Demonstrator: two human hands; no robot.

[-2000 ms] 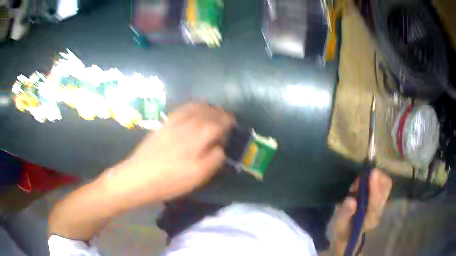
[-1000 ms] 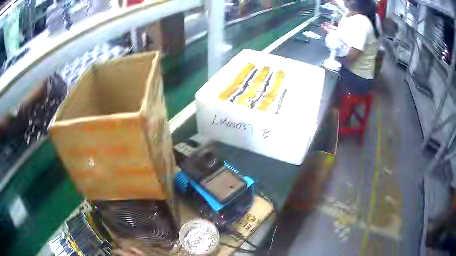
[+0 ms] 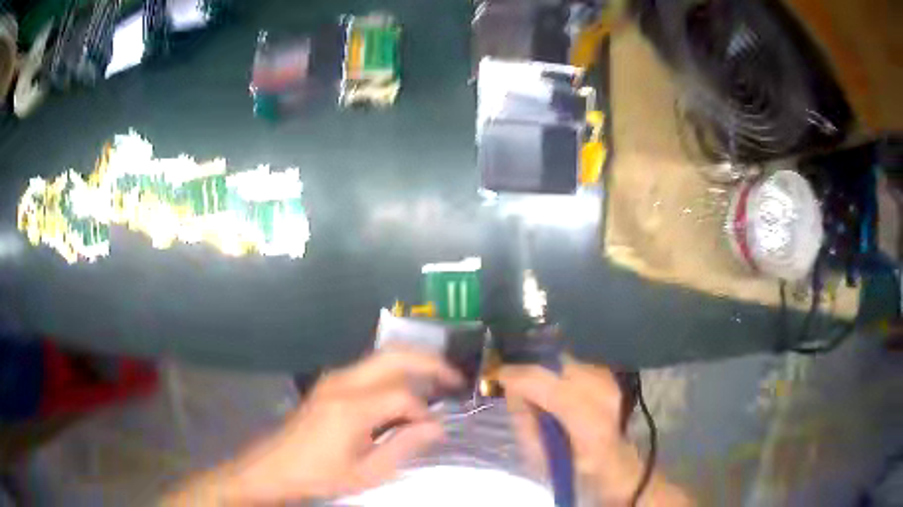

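Observation:
My left hand [image 3: 381, 416] is at the lower middle, blurred, its fingers on a grey-black display panel [image 3: 428, 335]. A green circuit board [image 3: 452, 294] with two white bars lies at the panel's far edge; an orange flex strip shows beside it. My right hand [image 3: 584, 421] holds the blue handle of the soldering iron [image 3: 557, 460]; the tip cannot be made out. The right fingers also touch a dark panel-like piece [image 3: 530, 345] with an orange bit at its left. Whether solder wire is held cannot be told.
Loose boards with flex [image 3: 183, 203] lie in a glaring heap at left. Two display assemblies [image 3: 371, 59] lie beyond. Overlapping panels [image 3: 530, 156] with orange tails lie beside the cardboard mat [image 3: 644, 198]. The solder spool [image 3: 777, 225] and round wire grille [image 3: 752, 79] are at right.
The view has swung back down from the carton and white foam box to the bench. Compared with the older frame, my right hand has come left beside my left hand, and more of the overlapping panels shows.

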